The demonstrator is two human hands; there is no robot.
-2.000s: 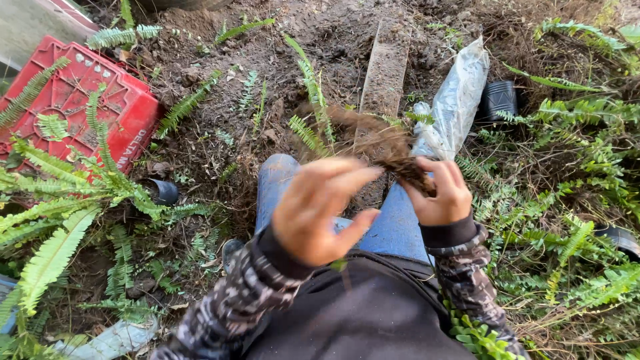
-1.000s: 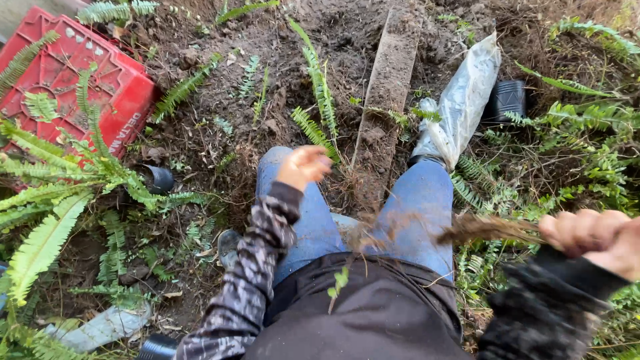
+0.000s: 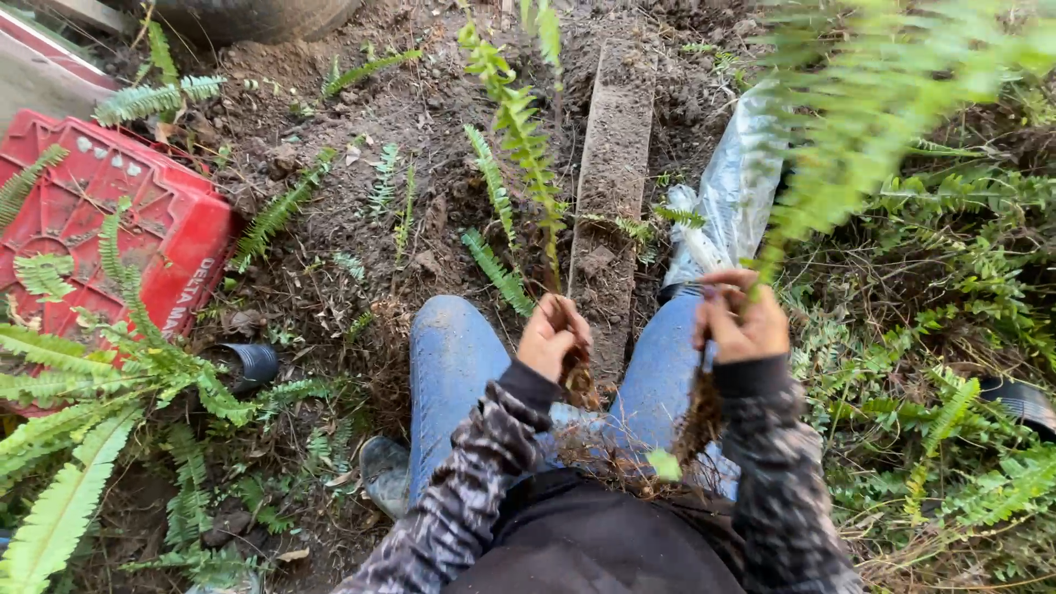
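Note:
My left hand [image 3: 554,337], above the gap between my knees, grips the base of a fern frond [image 3: 524,144] that points away from me; brown roots [image 3: 580,384] hang under the fingers. My right hand [image 3: 741,318], over my right thigh, is closed on the stems of a fern plant [image 3: 858,124], whose blurred fronds fan out to the upper right. A dark root clump [image 3: 700,417] dangles below that hand. Loose root fibres [image 3: 610,454] lie on my lap, with a small green leaf [image 3: 662,464] among them.
A red plastic crate [image 3: 148,206] lies at the left, beside a black pot [image 3: 252,365]. A soil-covered board [image 3: 615,157] runs ahead of me. A clear plastic bag [image 3: 734,186] is around my right lower leg. Ferns [image 3: 949,330] and another black pot [image 3: 1019,404] are at the right.
My right hand has come back from the far right to above my right thigh. Both hands now hold green fern fronds; a second ago my left hand appeared free and my right held a brown root bundle.

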